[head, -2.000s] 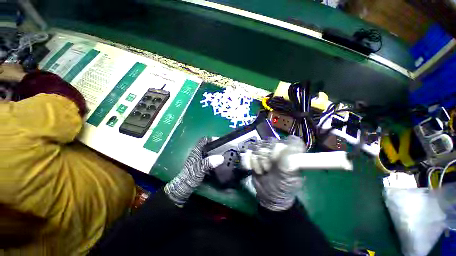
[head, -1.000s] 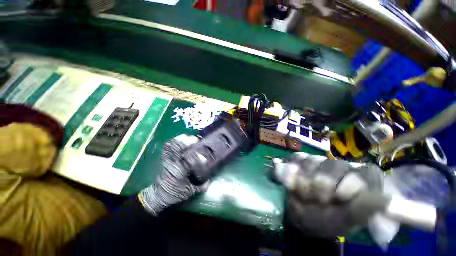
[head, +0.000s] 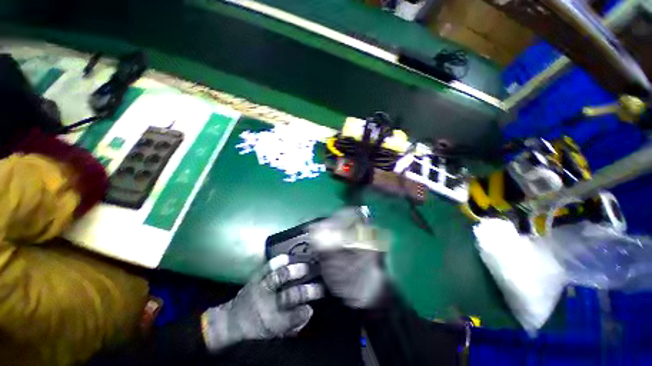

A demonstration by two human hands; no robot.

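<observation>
A black power socket unit (head: 287, 241) is held low over the green bench, near its front edge. My left hand (head: 275, 300), in a striped knit glove, is on the unit's near side with its fingers curled over it. My right hand (head: 352, 261), gloved and blurred, is over the unit's right end and covers it. A short pale piece shows at the right fist; it may be the white-handled tool, but the blur hides what it is.
Small white plastic pieces (head: 284, 150) lie behind the unit. A brown power strip (head: 389, 183) with a red light and a white multi-outlet strip (head: 436, 175) are at the back. A printed sheet (head: 196, 161) and a coworker's yellow sleeve (head: 64, 264) are left. A plastic bag (head: 518, 275) is right.
My right hand has come back from the far right onto the unit. The unit has moved down towards me. A black corded item now shows over the printed sheet by the coworker.
</observation>
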